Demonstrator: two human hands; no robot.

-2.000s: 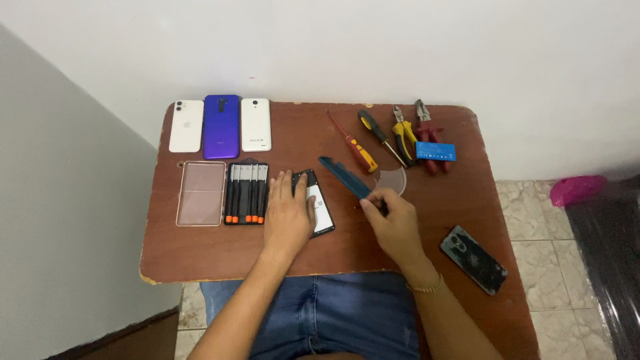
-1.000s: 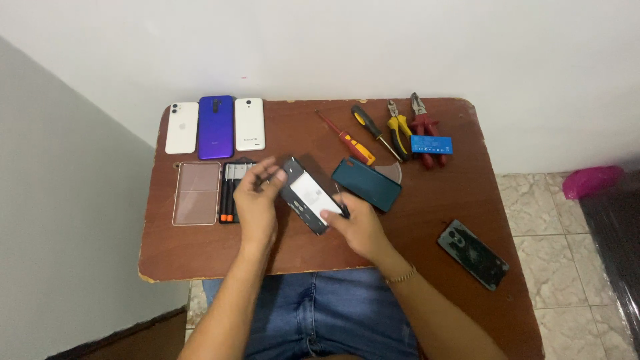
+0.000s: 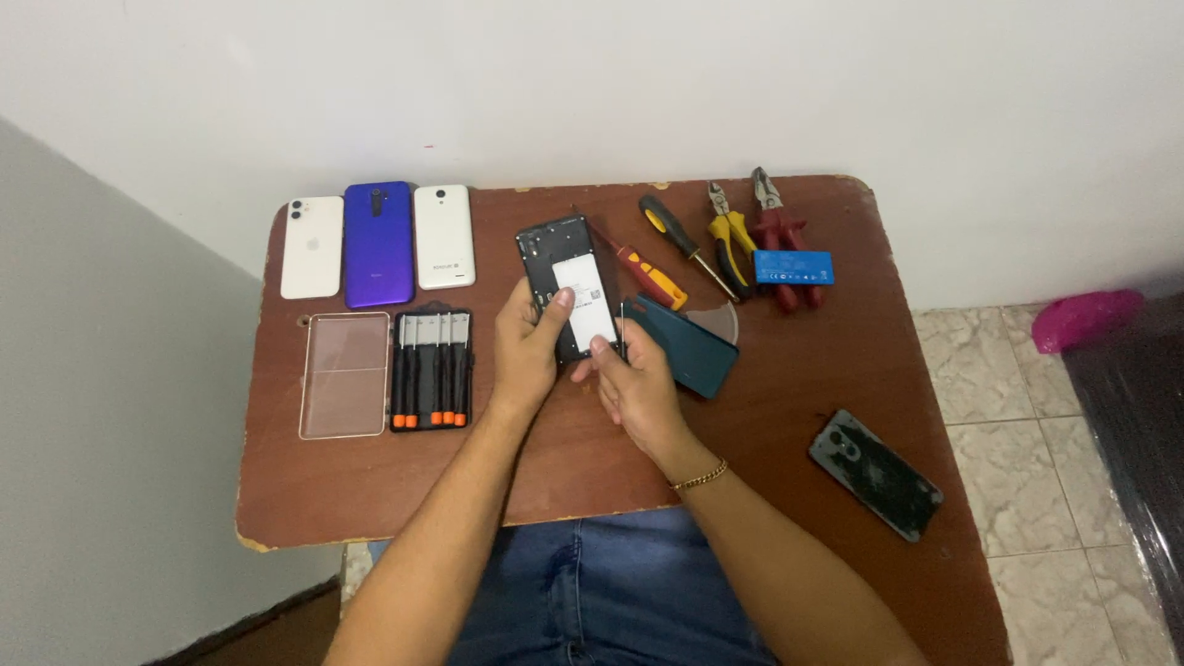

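Note:
My left hand (image 3: 532, 347) grips the left edge of an opened black smartphone (image 3: 546, 245), its thumb on the white battery (image 3: 583, 305) in the phone's body. At the lower right corner, my right hand (image 3: 634, 384) holds the same phone with its thumb on the battery's bottom end. A thin dark tool with a metal shaft (image 3: 622, 324) shows upright by the right fingers; most of it is hidden. The detached teal back cover (image 3: 689, 351) lies just right of my right hand, partly over a clear curved piece (image 3: 720, 324).
Behind stand out a white iPhone (image 3: 312, 248), a purple phone (image 3: 378, 245) and a white phone (image 3: 445, 236). A screwdriver set (image 3: 431, 370) adjoins its clear lid (image 3: 345, 375). Screwdrivers (image 3: 689, 245), pliers (image 3: 731, 231) and a blue battery (image 3: 794, 267) lie right; a worn phone (image 3: 876, 474) sits front right.
The teal cover, in my right hand two seconds ago, now lies on the table. The opened phone has been lifted from the table, and my left hand has returned to its left edge.

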